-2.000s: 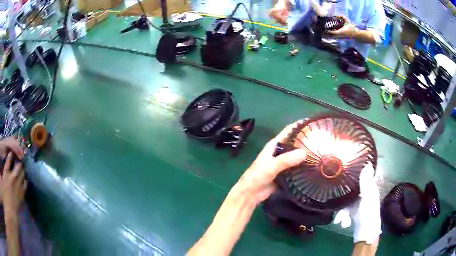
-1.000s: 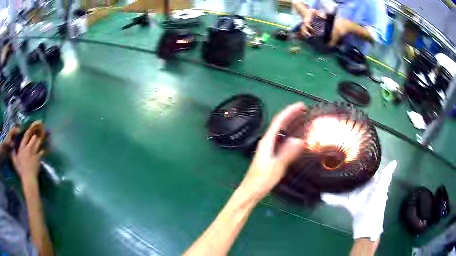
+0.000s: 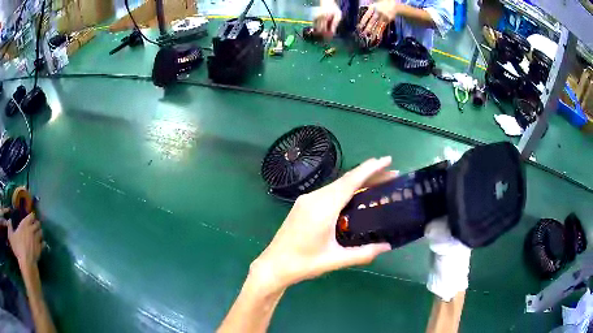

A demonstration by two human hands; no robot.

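A black desk fan (image 3: 396, 205) is held above the green bench, turned edge-on, with its slatted rim showing. Its flat rounded base (image 3: 487, 194) faces me at the right end. A small orange spot shows at the fan's left end. My bare left hand (image 3: 312, 227) holds the left end, fingers above and thumb below. My right hand (image 3: 448, 260), in a white glove, is at the fan's underside near the base; its fingers are mostly hidden behind the fan. Another black fan (image 3: 301, 160) lies on the bench just beyond, front grille up.
A fan (image 3: 549, 246) lies at the right. A loose grille (image 3: 416, 99), a black boxy item (image 3: 235, 55) and green-handled cutters (image 3: 461, 95) are across the bench, beyond a long cable. Other people's hands work opposite and at far left, near an orange ring (image 3: 22, 200).
The held fan has turned from its glowing front grille facing me to edge-on, with the base now at the right. The whole view has shifted. The fan beyond now shows its front grille.
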